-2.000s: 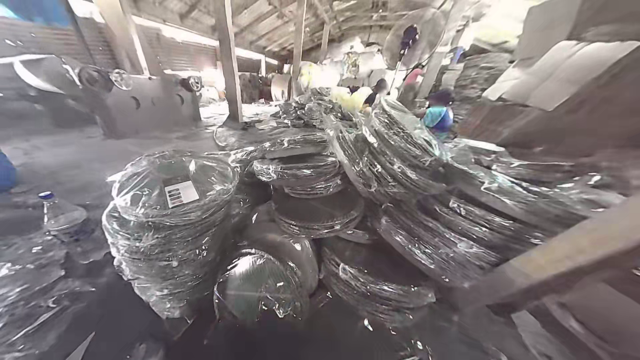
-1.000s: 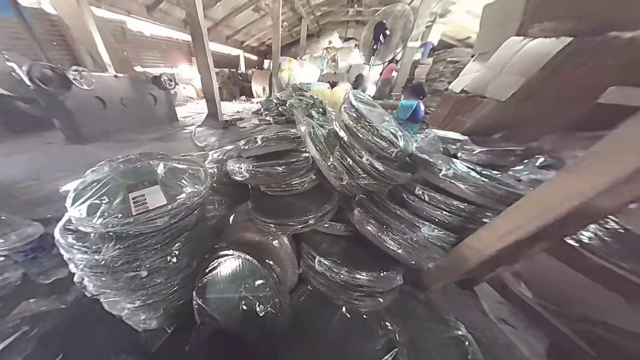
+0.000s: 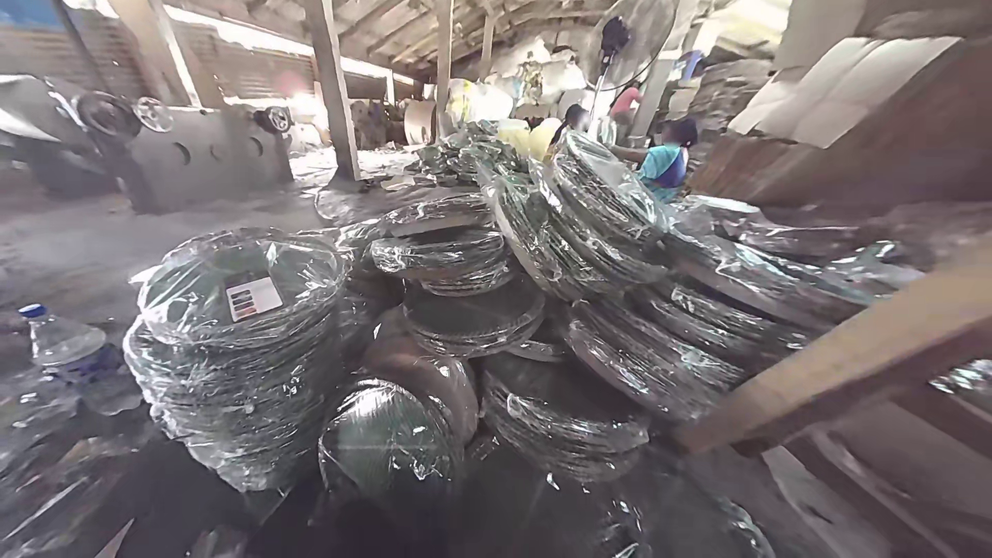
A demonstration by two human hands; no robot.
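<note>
Neither my left hand nor my right hand shows in the head view. A tall stack of plastic-wrapped round discs (image 3: 232, 372) stands at the left, with a printed label (image 3: 254, 299) on its top. One wrapped disc (image 3: 391, 442) leans at the lower middle, in front of other discs. Behind it, a shorter wrapped stack (image 3: 442, 248) rests on a dark round disc (image 3: 474, 310). More wrapped discs (image 3: 581, 209) lean in a tilted heap toward the right. What the discs are made of, I cannot tell.
A plastic bottle with a blue cap (image 3: 66, 341) stands at the far left. A wooden beam (image 3: 845, 349) slants across the right. Machinery with handwheels (image 3: 201, 155) stands behind left; a pedestal fan (image 3: 616, 39) and people, one in a blue top (image 3: 663, 167), are farther back.
The view swings right and then back to the left. The stacks and the heap of wrapped discs have not plainly moved.
</note>
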